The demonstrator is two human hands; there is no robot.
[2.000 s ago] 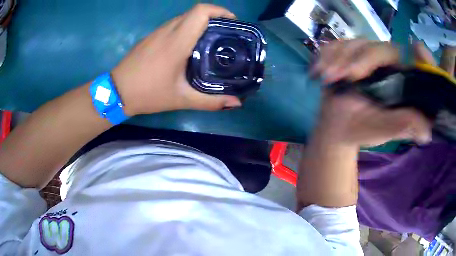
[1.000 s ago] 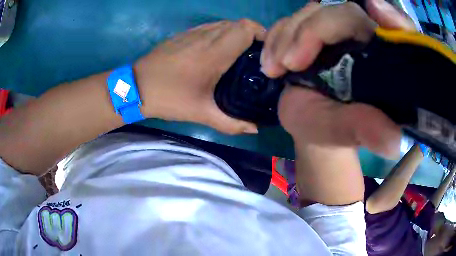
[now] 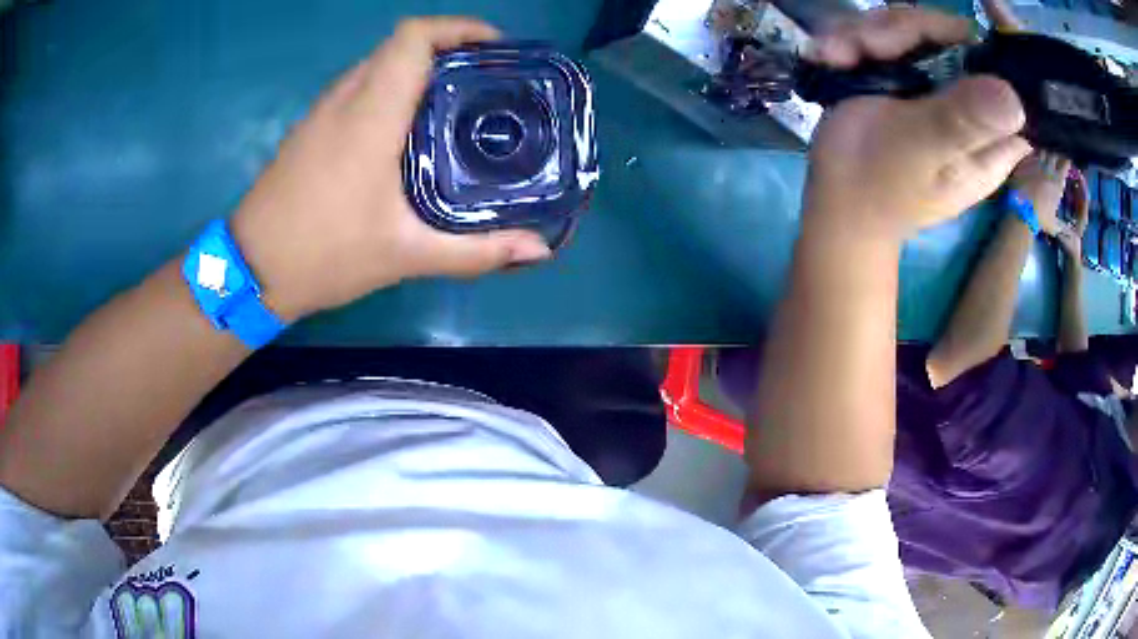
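My left hand, with a blue wrist strap, holds a speaker unit above the green bench. The unit's glossy black square frame and round cone with a shiny centre face up; its sides are mostly hidden. My right hand is closed around a black electric screwdriver. The screwdriver's front end points left, at the front of a silver-white screw feeder. No screw can be made out at the tip.
The green bench top runs across the view. A person in purple sits at the right, arms over the bench. Blue units stand at the far right. A red stool frame shows below the bench edge.
The screwdriver has moved off the speaker unit, right and up to the screw feeder, which is back in view. My left hand and the unit have moved left and up.
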